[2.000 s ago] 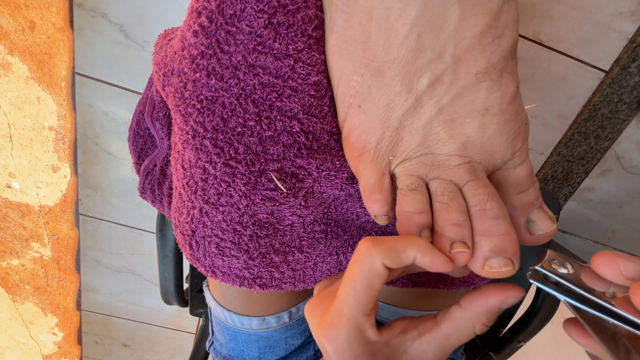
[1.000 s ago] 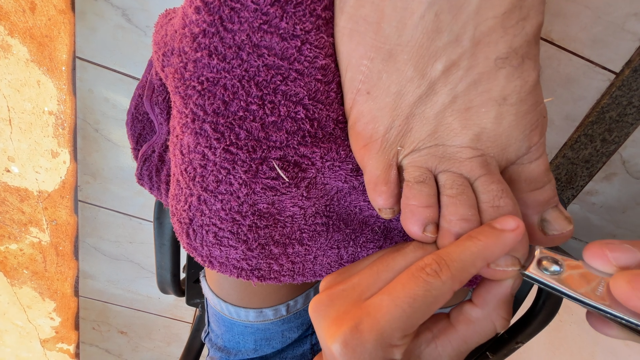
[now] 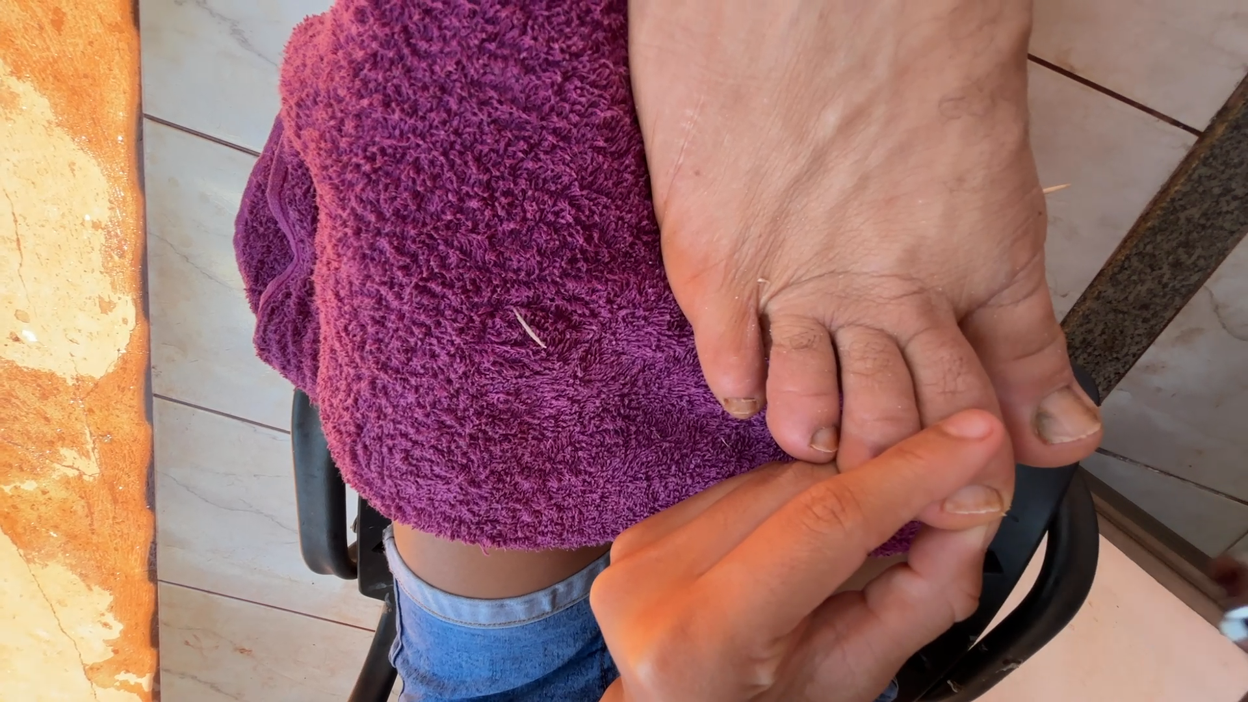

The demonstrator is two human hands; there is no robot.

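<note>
My left hand (image 3: pixel 799 575) grips the second toe of another person's bare foot (image 3: pixel 848 175), index finger over the top and thumb at the tip. That toe's nail (image 3: pixel 973 500) shows between my fingers. The foot rests over a purple terry towel (image 3: pixel 487 244), which lies across a lap in denim. A thin pale nail clipping (image 3: pixel 529 329) lies on the towel. At the right edge only a blurred bit of my right hand (image 3: pixel 1230 575) shows, beside the shiny metal end of the nail clipper (image 3: pixel 1236 622); its grip is cut off.
Black chair armrests (image 3: pixel 1053 595) stand on both sides of the denim-clad legs (image 3: pixel 507 624). A dark speckled bar (image 3: pixel 1160 244) runs diagonally at the right over pale floor tiles (image 3: pixel 214 292). An orange and cream worn surface (image 3: pixel 68 341) borders the left edge.
My right hand has moved off to the right with the nail clipper, away from the toes. My left hand, a second ago at the same toe, still holds it.
</note>
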